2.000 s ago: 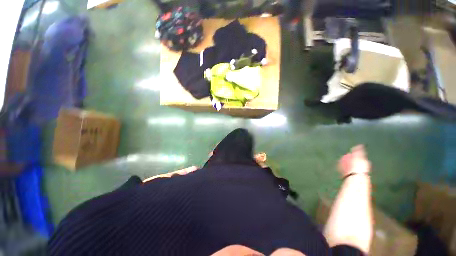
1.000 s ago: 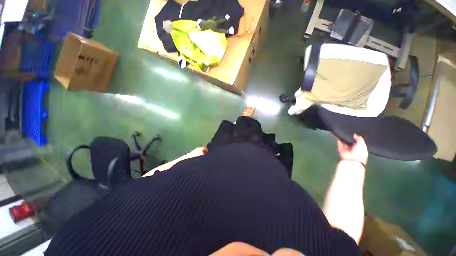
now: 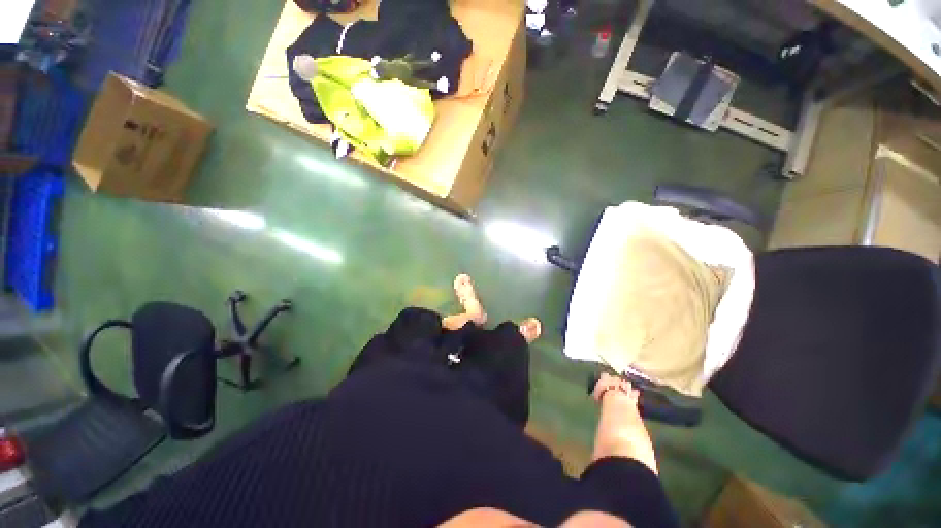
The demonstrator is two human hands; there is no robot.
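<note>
An office chair with a black backrest [image 3: 836, 361] stands right of me. Its seat carries a white pad [image 3: 593, 309] and a tan cloth [image 3: 660, 299]. My right hand [image 3: 617, 388], with a band at the wrist, holds the front end of the near black armrest [image 3: 669, 409]; its fingertips are partly hidden. My left hand is not in view. My feet in light open footwear [image 3: 467, 294] are on the green floor.
A large carton [image 3: 433, 186] ahead bears a lime-green bag [image 3: 382, 113] and black garments [image 3: 413, 41]. A smaller carton [image 3: 144, 144] and blue pallets [image 3: 36, 227] stand left. Another black chair [image 3: 175, 361] is at lower left. A table frame [image 3: 758, 129] stands at upper right.
My right hand has moved from the chair's backrest to its armrest. The chair has turned, its backrest now on the right and its seat nearer me. My left hand has left the view.
</note>
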